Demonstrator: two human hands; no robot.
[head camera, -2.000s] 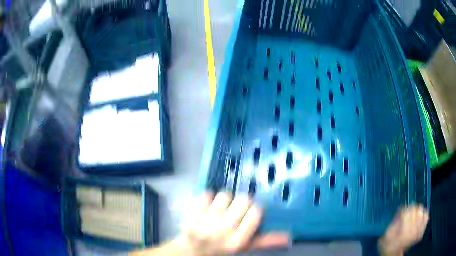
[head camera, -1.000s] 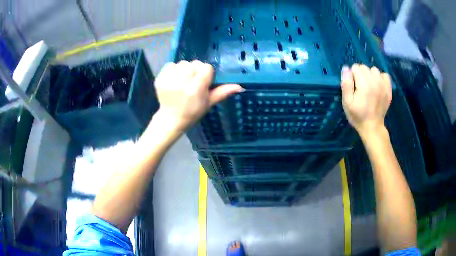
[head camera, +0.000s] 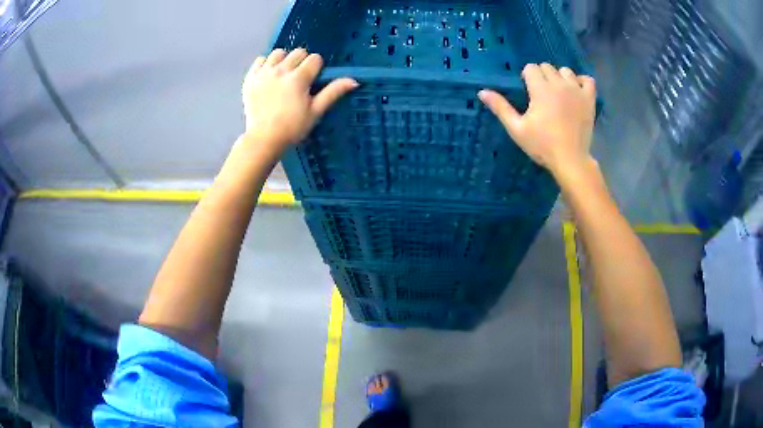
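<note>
A stack of several dark teal crates (head camera: 418, 150) stands upright in front of me on the grey floor. The top crate is empty where its slotted floor shows; its far end is cut off by the frame's top edge. My left hand (head camera: 283, 96) grips the near rim at its left corner, fingers over the rim and thumb along it. My right hand (head camera: 554, 113) grips the same rim near its right corner. Both hands are bare.
Yellow floor lines (head camera: 333, 359) run along both sides of the stack and across behind it. Dark crates (head camera: 67, 359) are at the lower left. A blurred perforated crate (head camera: 698, 67) is at the upper right. A white item (head camera: 732, 288) is at the right edge. My foot (head camera: 381, 391) shows below.
The crates with white contents at the left have passed out of view. The stack is further along the floor between the yellow lines, past the cross line. Both hands still hold the rim.
</note>
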